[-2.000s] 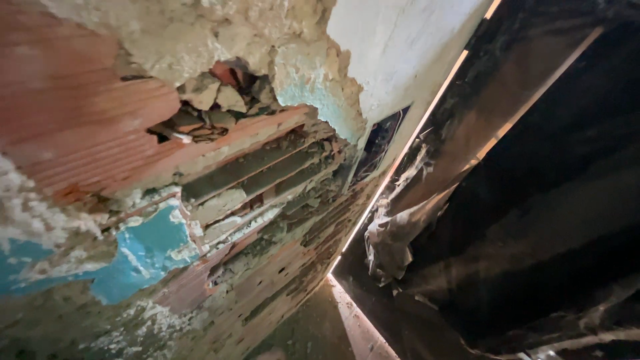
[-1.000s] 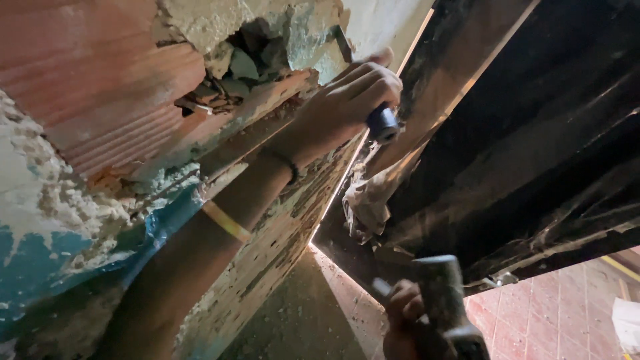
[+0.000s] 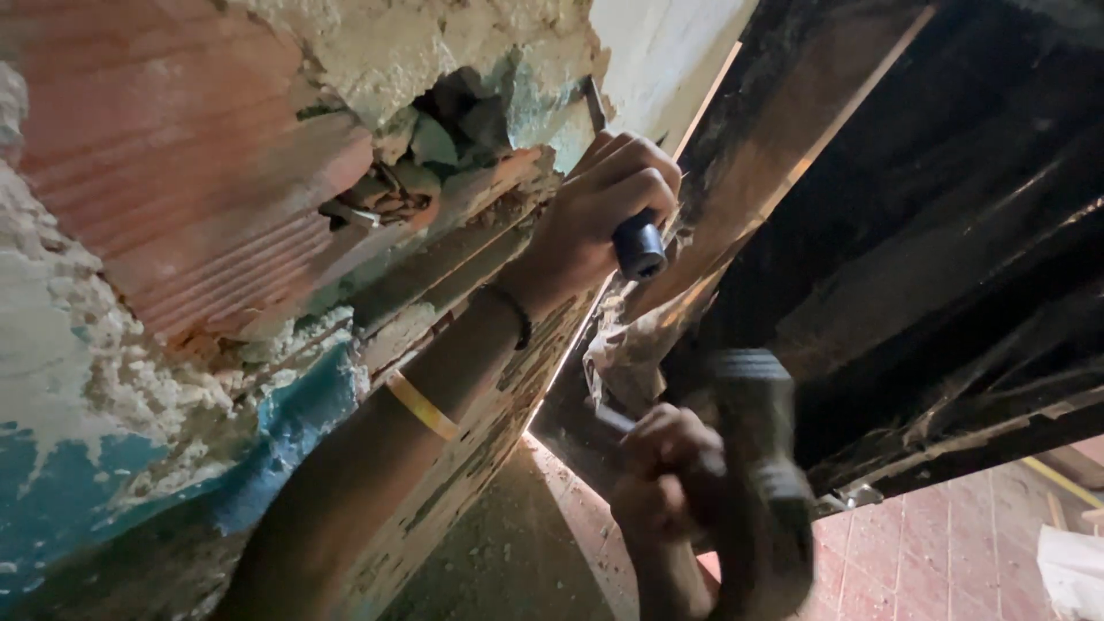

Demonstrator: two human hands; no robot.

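Note:
My left hand (image 3: 617,185) is wrapped around a chisel (image 3: 639,247); the dark round butt shows below the fist and the narrow metal blade meets the plaster edge above it. A dark bracelet and a yellow band circle that arm. Lower down, my right hand (image 3: 668,470) grips a hammer (image 3: 759,405), whose heavy head is blurred and stands to the right of the fingers, apart from the chisel. Broken plaster (image 3: 552,112) with pale blue paint surrounds the blade. Left of it, a hole (image 3: 457,129) in the wall holds loose rubble.
Ribbed red hollow brick (image 3: 190,164) lies exposed at left, bordered by crumbling plaster and blue paint (image 3: 69,492). A wooden beam (image 3: 776,155) and dark sheeting (image 3: 931,285) run along the right. Reddish floor tiles (image 3: 914,535) and a white object (image 3: 1069,569) appear below.
Two seconds ago neither hand was in view. Both entered by one second ago, with chisel and hammer. The hammer is now blurred by motion.

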